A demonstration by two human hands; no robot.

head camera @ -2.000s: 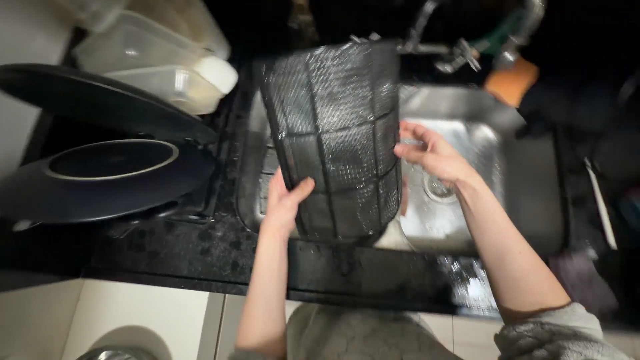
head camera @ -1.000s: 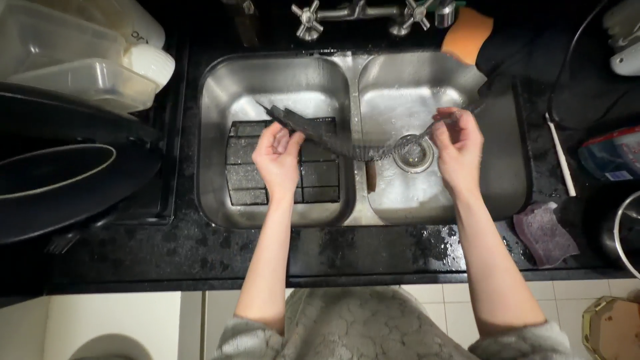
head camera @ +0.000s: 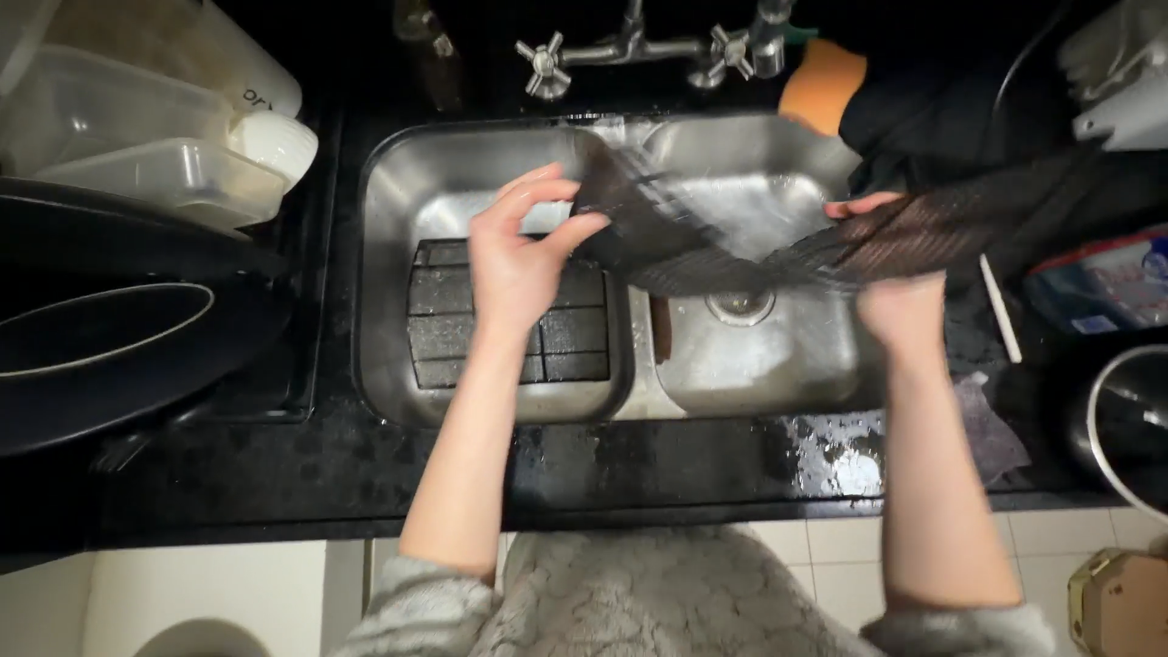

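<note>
A dark, flexible mesh sheet [head camera: 712,246], blurred by motion, stretches over the right basin [head camera: 776,365] of a steel double sink. Its left end is pinched between the thumb and fingers of my left hand [head camera: 522,251], above the left basin. My right hand [head camera: 899,283] grips the sheet farther right, partly hidden by it. A dark gridded mesh panel [head camera: 570,333] lies flat in the left basin [head camera: 383,274], partly behind my left hand. Below the sheet, the round drain [head camera: 741,306] shows in the right basin.
Behind the sink are cross-handled taps [head camera: 546,64] and an orange sponge or cloth [head camera: 826,82]. Plastic containers [head camera: 137,119] and dark pans [head camera: 109,338] stand left. On the right lie a white stick [head camera: 1001,310], a purplish cloth [head camera: 990,429], a plastic packet [head camera: 1113,278] and a pot [head camera: 1100,429].
The gridded panel has gone from upright between my hands to flat in the left basin. The flexible mesh, narrow and edge-on a second ago, is now spread wider, reaching right past my right hand.
</note>
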